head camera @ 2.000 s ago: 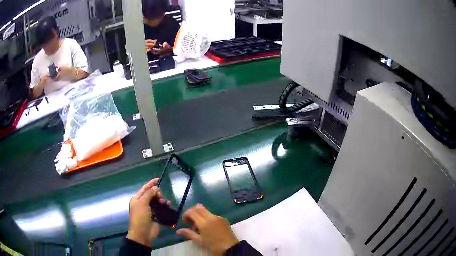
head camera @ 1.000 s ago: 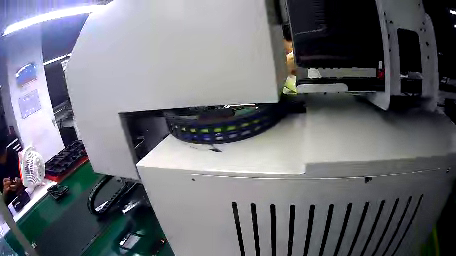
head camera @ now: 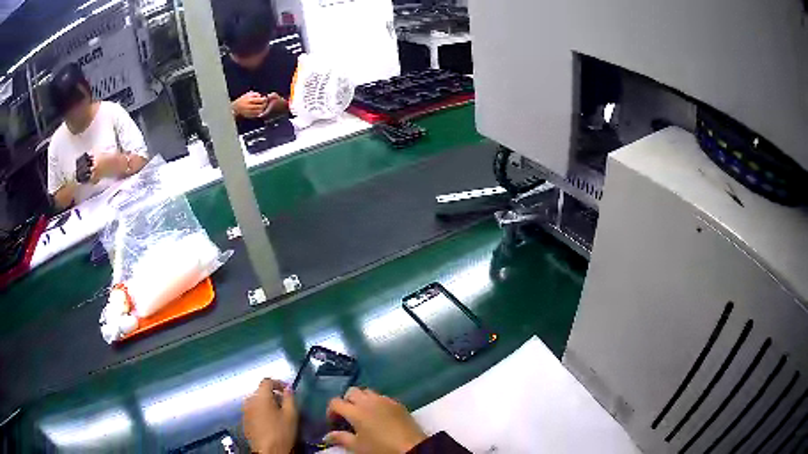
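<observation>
A black phone middle frame [head camera: 321,377] is between my two hands at the bottom centre, its open end pointing away from me. My left hand [head camera: 270,417] holds its left side. My right hand [head camera: 376,420] has its fingers on the frame's right side and lower part. The frame's near end is partly hidden by my fingers. A second middle frame [head camera: 450,321] lies on the green bench to the right, touched by neither hand. Part of another frame [head camera: 205,443] shows at the bottom edge, left of my left hand.
A white sheet [head camera: 518,399] lies right of my hands. An off-white machine [head camera: 673,266] stands at the right. Beyond the bench run a dark belt [head camera: 354,230] and a metal upright [head camera: 232,151]. An orange tray [head camera: 182,310] bears a bag. Two people sit opposite.
The view swung right to the machine, then back to the bench. Compared with the oldest frame, the held frame is lower, my right hand now touches it, and the loose frame lies at a different angle.
</observation>
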